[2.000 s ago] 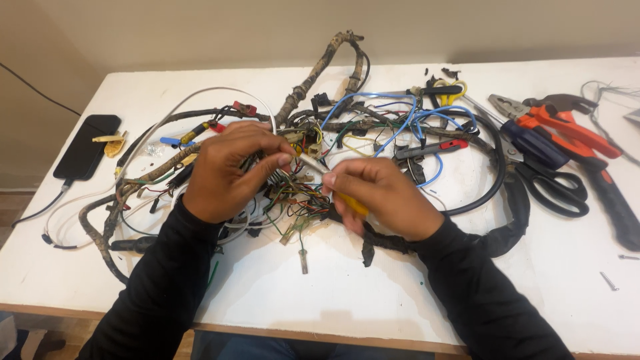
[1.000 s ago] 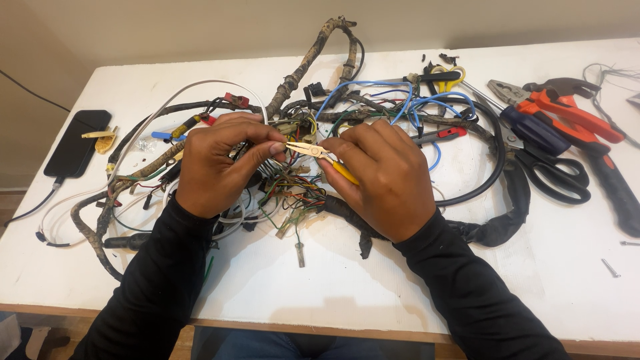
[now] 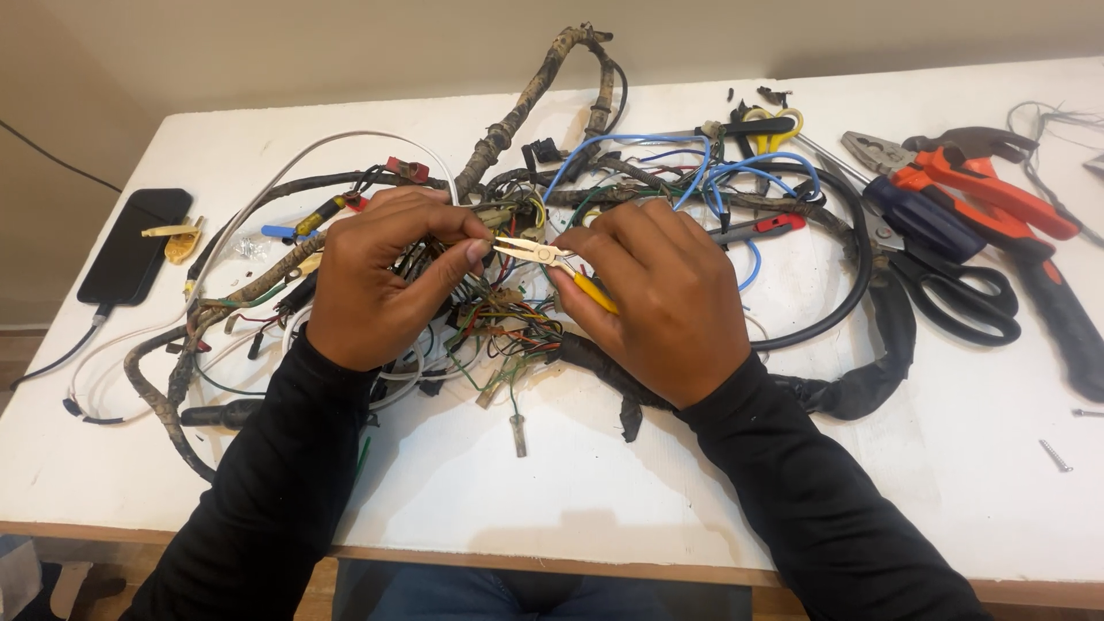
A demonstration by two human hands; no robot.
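Note:
My right hand (image 3: 660, 297) grips small needle-nose pliers (image 3: 542, 253) with yellow handles, jaws pointing left and slightly apart. Just left of the jaw tips is my left hand (image 3: 392, 276), its thumb and forefinger pinched on something too small to make out. Beneath both hands spreads a wiring harness (image 3: 509, 142) wrapped in worn tape, with many thin coloured wires (image 3: 517, 332) bunched at the middle. One connector (image 3: 517, 435) lies on the bare tabletop on a green wire. Blue wire (image 3: 647, 138) loops behind my right hand, and a white cable (image 3: 341, 136) arches behind my left.
A phone (image 3: 134, 246) with a plugged cable lies at the left. On the right are black-handled scissors (image 3: 953, 293), a screwdriver (image 3: 923, 216), orange-handled pliers (image 3: 975, 185), a hammer (image 3: 1065, 319) and a screw (image 3: 1054, 455). Yellow-handled scissors (image 3: 772, 128) lie farther back on the white table (image 3: 604, 526).
Two seconds ago the pliers were blurred and tilted in my right hand. Since then their jaws have come round to point left, toward my left fingertips. The harness lies much as before.

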